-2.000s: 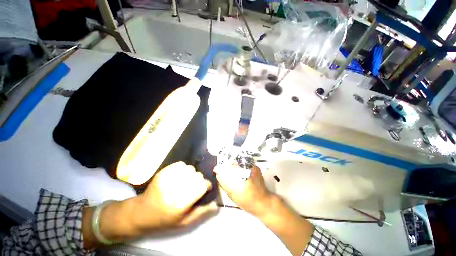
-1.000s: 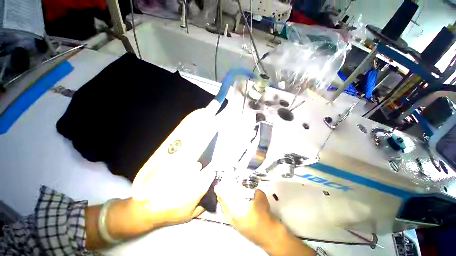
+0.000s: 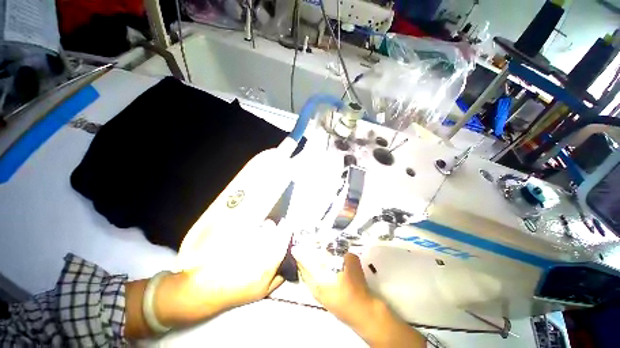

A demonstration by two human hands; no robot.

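Black fabric (image 3: 177,156) lies on the white table left of the machine head, and a small dark part of it shows between my hands. My left hand (image 3: 238,262) is overexposed and partly behind the glowing sewing lamp (image 3: 234,200); its fingers are at this dark part and seem to hold it. My right hand (image 3: 336,282) is at the needle area below the thread tension assembly (image 3: 340,246), its fingertips washed out by glare beside the fabric. The presser foot and needle cannot be made out.
The white JACK machine head (image 3: 435,272) fills the right side. A blue strip (image 3: 51,132) lies on the table at far left. A clear plastic bag (image 3: 421,85) is behind the head. Dark thread cones (image 3: 542,28) stand on a blue rack at upper right.
Since two seconds ago the view has shifted, and the lamp now covers part of my left hand. My left hand has changed from a fist-like pose to stretched towards the needle area. Little differs from one second ago.
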